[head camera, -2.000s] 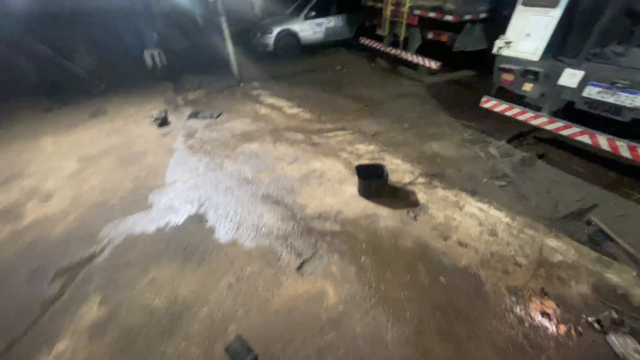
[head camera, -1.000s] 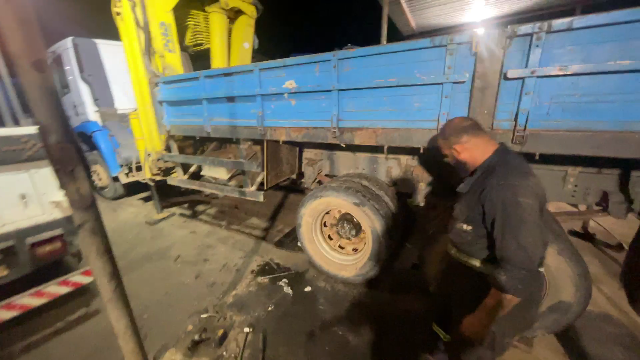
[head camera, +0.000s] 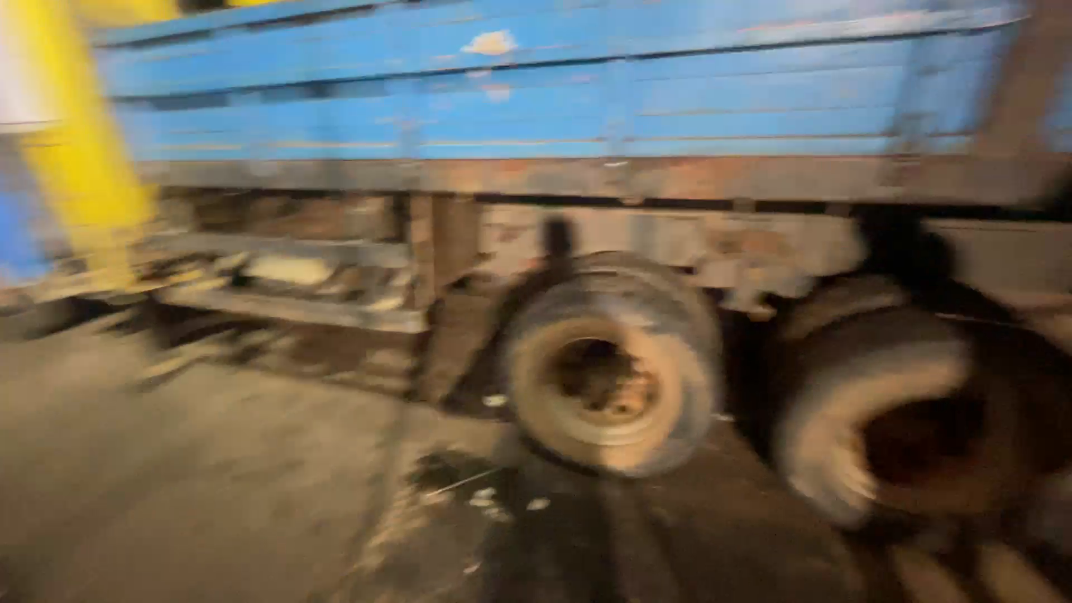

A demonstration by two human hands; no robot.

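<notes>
Neither my left hand nor my right hand shows in the head view, which is motion-blurred. A truck wheel with a pale rim (head camera: 611,385) stands under the blue side panel of a truck bed (head camera: 536,100). To its right is a second wheel or tire (head camera: 871,419), partly in dark shadow, its centre too dark to make out. A rusty steel frame rail (head camera: 712,176) runs along the lower edge of the panel.
A yellow crane part (head camera: 84,151) rises at the left. Beside the wheel, a low metal side guard (head camera: 293,306) runs under the bed. Small pale scraps (head camera: 494,501) and a thin rod (head camera: 461,484) lie on the dark-stained ground.
The view has swung from open ground to the truck, and is now closer to its wheels. The person in dark clothes seen at the right one second ago is out of view.
</notes>
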